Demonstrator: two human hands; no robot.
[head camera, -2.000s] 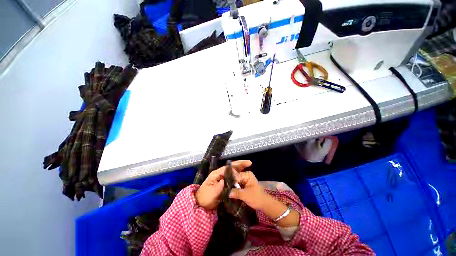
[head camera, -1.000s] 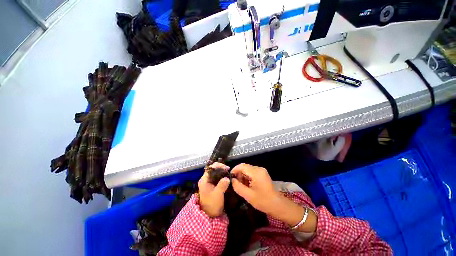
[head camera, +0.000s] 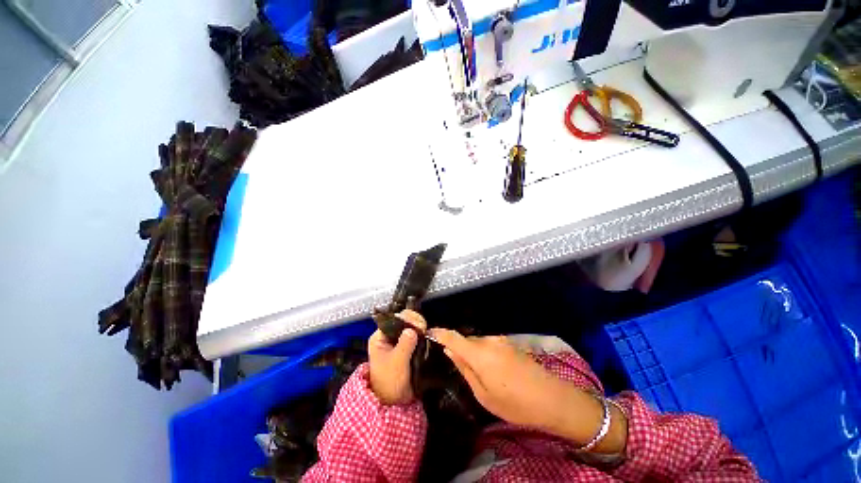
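Note:
A dark plaid fabric strip (head camera: 418, 274) lies with its pointed end over the front edge of the white table, and its lower part runs down into my hands. My left hand (head camera: 394, 358) is closed on the strip, with the thumb on top and a short piece of cloth sticking out beside it. My right hand (head camera: 477, 368) is against the strip just right of the left thumb. Its fingertips are bent inward and partly hidden, so its grip is unclear. More dark plaid cloth (head camera: 448, 406) lies below my hands on my lap.
A thick bundle of plaid strips (head camera: 179, 255) hangs over the table's left edge. A screwdriver (head camera: 514, 174) and scissors (head camera: 614, 121) lie by the sewing machine (head camera: 500, 47). Blue bins stand at lower left (head camera: 203, 429) and right (head camera: 727, 377). Black straps (head camera: 703, 141) cross the table.
My left hand stays on the strip while my right hand has turned, its back now more toward the camera. A short cloth end now sticks out left of the left thumb. The view has shifted slightly.

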